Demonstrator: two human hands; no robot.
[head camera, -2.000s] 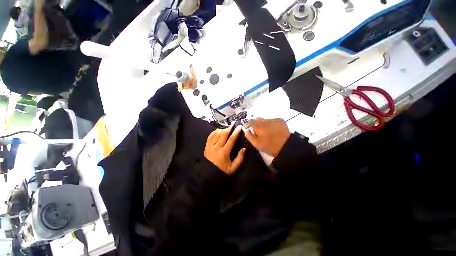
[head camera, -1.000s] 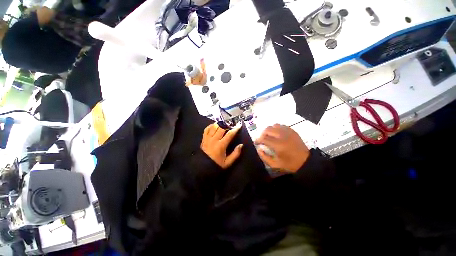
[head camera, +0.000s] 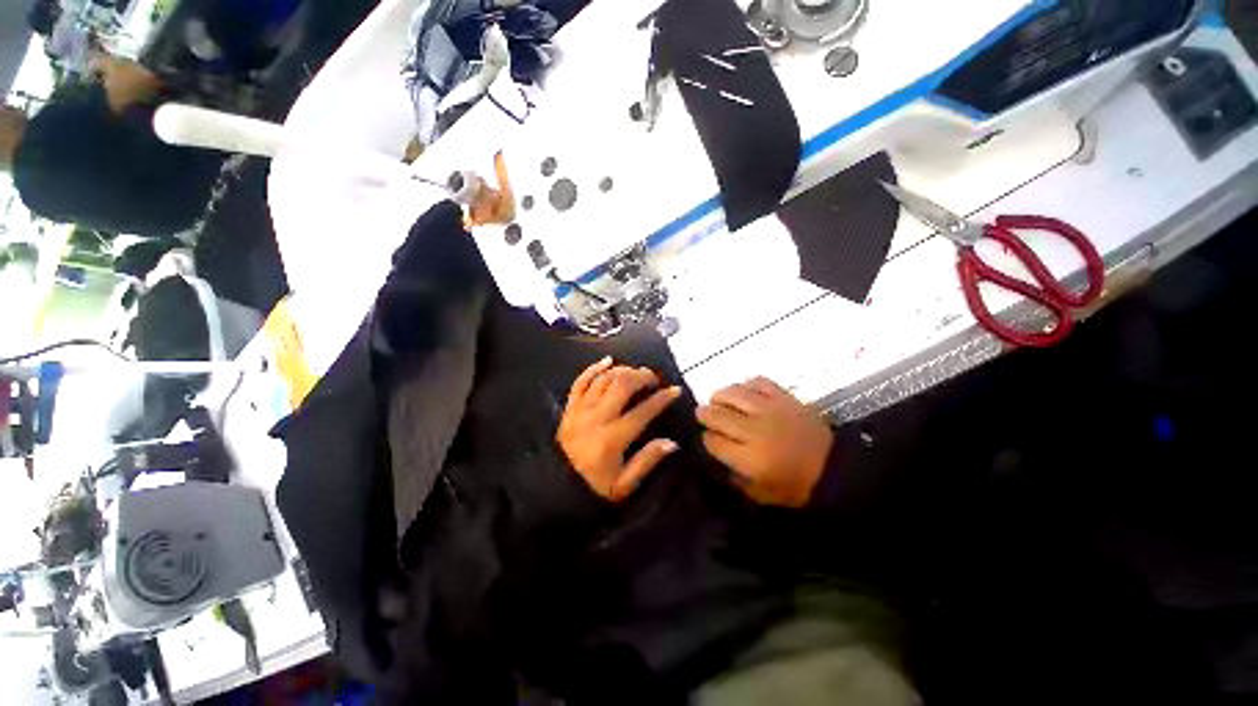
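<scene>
A large black garment piece (head camera: 531, 366) lies over the table edge and the lap, its upper part at the white sewing machine's (head camera: 607, 228) presser foot (head camera: 628, 290). My left hand (head camera: 614, 435) lies palm down on the cloth below the presser foot, with thumb and fingers apart. My right hand (head camera: 770, 441) is just right of it, fingers bent at the cloth's right edge. Its thumb is hidden, so a grip on the edge cannot be told. A grey ribbed face (head camera: 431, 414) of the garment shows at left.
Red-handled scissors (head camera: 1028, 280) and a dark ribbed scrap (head camera: 849, 228) lie right of the needle area. A black strip (head camera: 731, 117) with pale marks lies on the machine head. Behind are crumpled blue-and-white cloth (head camera: 483, 62), a grey motor-like unit (head camera: 193, 552) and a person's dark sleeve (head camera: 111, 159).
Both hands have moved back from the needle towards me. The small white thing that was in my right hand no longer shows. The garment's edge has come away a little from the presser foot.
</scene>
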